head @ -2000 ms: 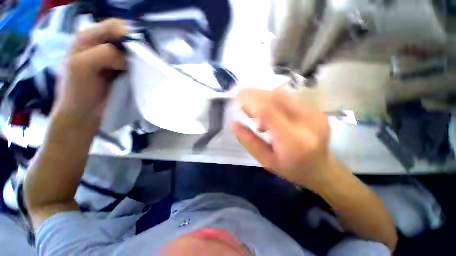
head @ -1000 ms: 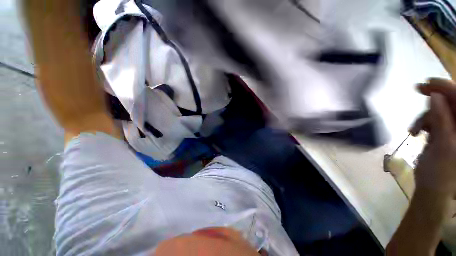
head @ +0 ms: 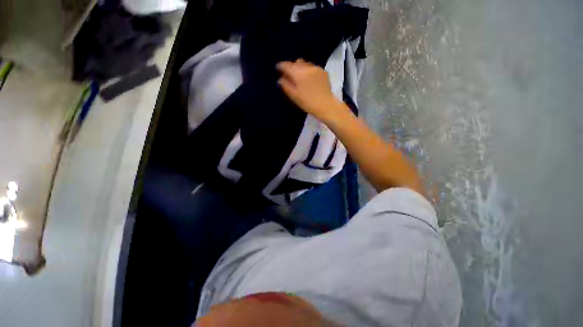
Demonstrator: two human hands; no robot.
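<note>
A heap of garment pieces lies low at the right side of the table. A large navy panel lies on top, with pale grey-white pieces under and beside it. My right hand is on the upper part of the navy panel, fingers bent and fingertips against the cloth. Whether they grip it cannot be told. My left hand is not in view.
The white table runs along the left, its edge beside the heap. On it are dark grey scraps, a flat grey strip and a slim blue-handled tool. Something blue is under the heap. Grey floor is at right.
The view has swung from the machine, past the left-hand heap, to the heap at right. My right hand has moved from the table onto the navy panel. My left hand has left the view.
</note>
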